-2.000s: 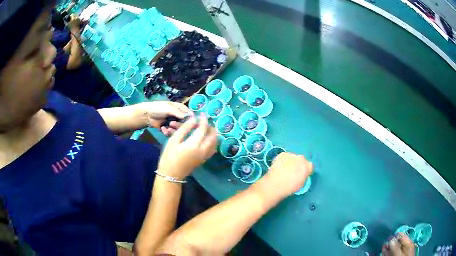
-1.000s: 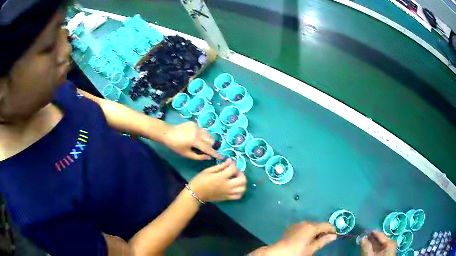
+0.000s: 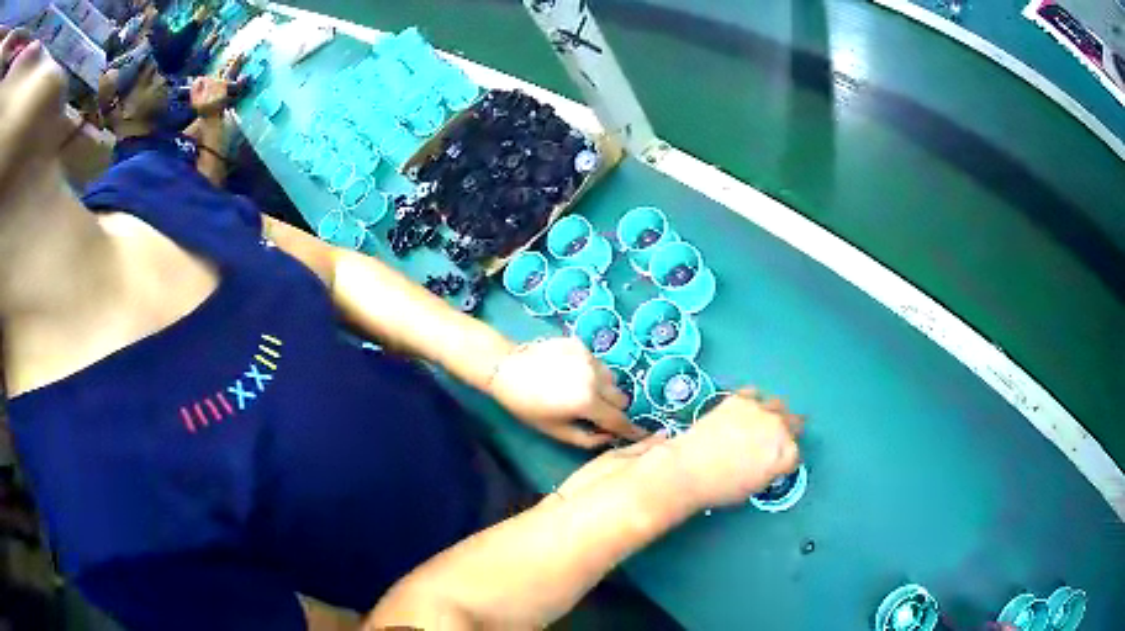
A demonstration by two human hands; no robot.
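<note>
My left hand (image 3: 746, 438) reaches in from the bottom, over the near end of a group of turquoise housings (image 3: 676, 385). Its fingers are bent downward and hide what is under them; a grip cannot be made out. One housing (image 3: 780, 489) shows just below the fingers, partly covered. A single housing with a bright centre (image 3: 907, 610) stands at the lower right, cut by the bottom edge. Only a sliver of skin, perhaps my right hand (image 3: 1007, 626), shows at the bottom edge beside more housings (image 3: 1063, 609).
A neighbour's hand (image 3: 568, 392) works at the group, left of mine. Black parts (image 3: 506, 173) fill a cardboard box, with turquoise housings (image 3: 395, 86) heaped beyond. A small dark part (image 3: 808, 546) lies on the bench. A whitish rail (image 3: 888, 314) borders the bench; dark green surface lies beyond.
My left hand has moved from the lower right to the housing group. My right hand has nearly left the picture. The neighbour's hands have shifted, and the view has shifted.
</note>
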